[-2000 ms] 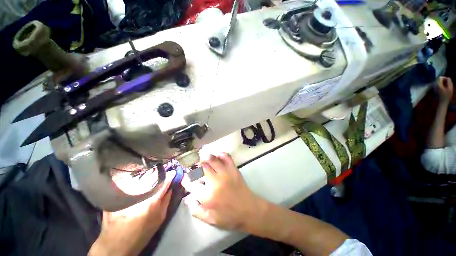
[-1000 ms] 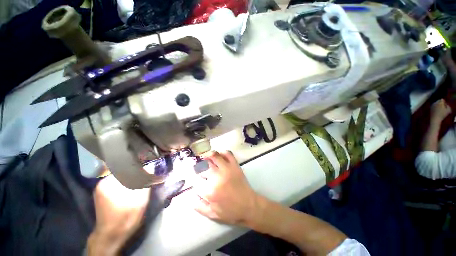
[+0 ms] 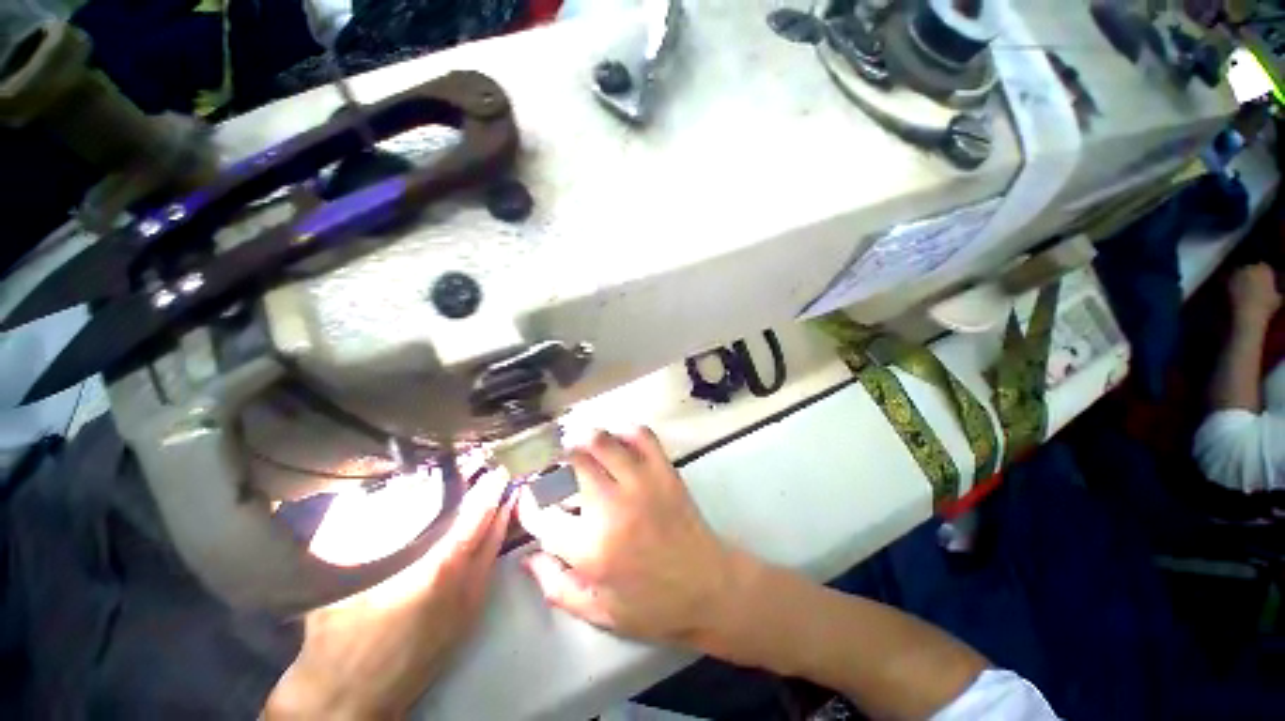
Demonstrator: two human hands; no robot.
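Note:
The cream sewing machine head crosses the view. My left hand is below its left end, with its fingertips together on dark fabric beside the bright needle area. My right hand is just right of it, its fingers bent around a small grey piece at the presser foot. The fingertips of both hands nearly meet. The needle and most of the fabric edge are hidden by glare and my fingers. Charcoal cloth hangs at the left.
Large thread snips lie on the machine head, blades pointing left. A knobbed post stands at the upper left. A patterned green-yellow strap wraps the bed at the right. Another person's forearm shows at the right edge.
My left hand has moved right, its fingers now beside my right hand's. The dark piece between my hands is now mostly covered. The view has shifted closer to the machine head.

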